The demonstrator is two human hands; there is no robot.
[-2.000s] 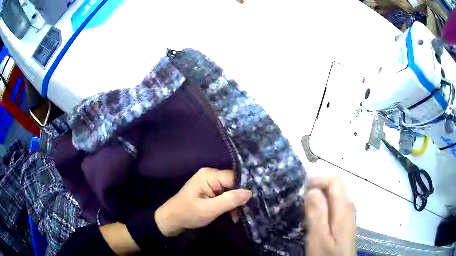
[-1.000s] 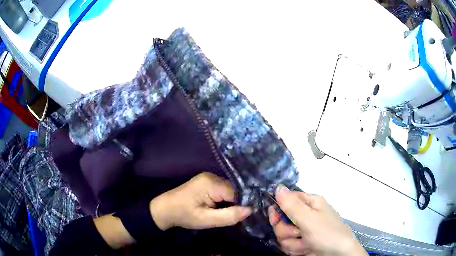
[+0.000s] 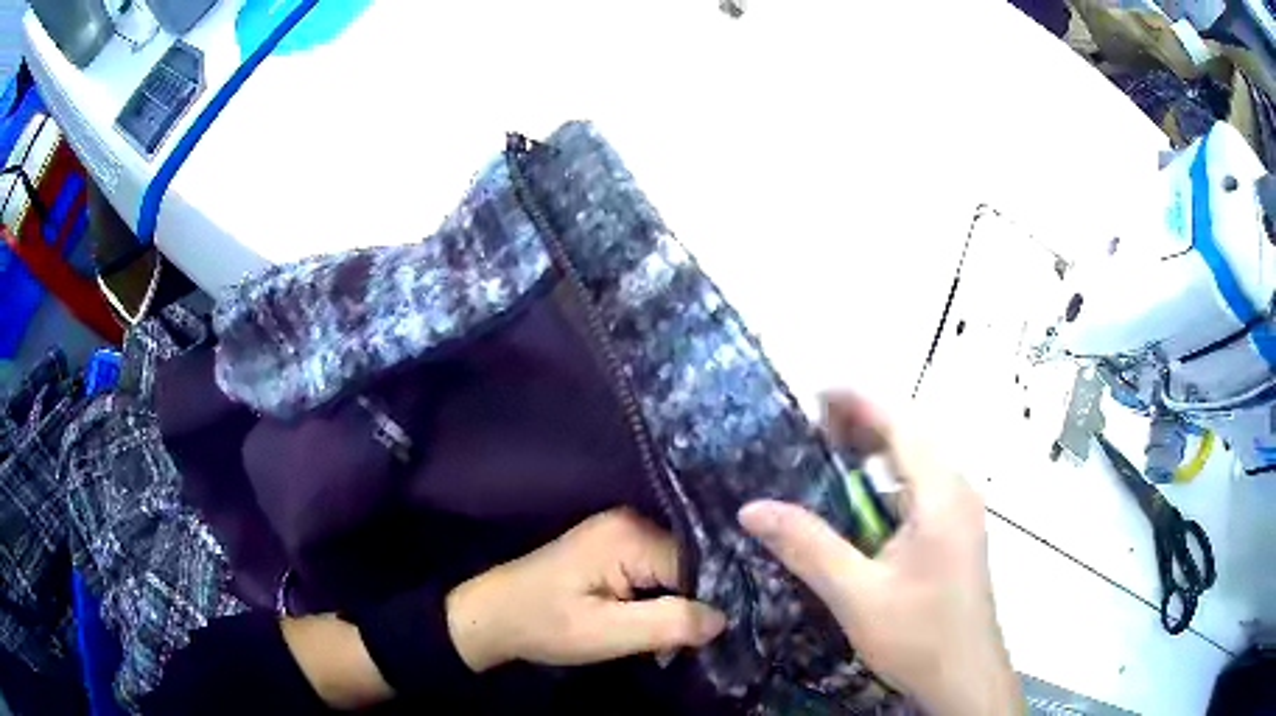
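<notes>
A fuzzy grey, blue and black plaid garment (image 3: 728, 378) with smooth dark purple lining (image 3: 448, 434) lies over the table edge. A dark toothed zipper (image 3: 602, 336) runs between the lining and the plaid band. My left hand (image 3: 581, 595) pinches the garment near the zipper, low in the view. My right hand (image 3: 903, 574) is just right of it, over the band's outer edge, slightly blurred. It holds a small tool with a yellow-green body (image 3: 865, 506); the tool's tip is not visible.
Black-handled shears (image 3: 1175, 539) lie on the white table (image 3: 840, 182) at right, below a white sewing machine head (image 3: 1189, 259). A second machine (image 3: 196, 154) stands at upper left. Red and blue crates (image 3: 56, 280) and more plaid fabric (image 3: 119, 490) are at far left.
My right hand came in to the band beside my left hand, then lifted slightly up and right, showing the green tool. My left hand keeps its hold. The view has shifted a little.
</notes>
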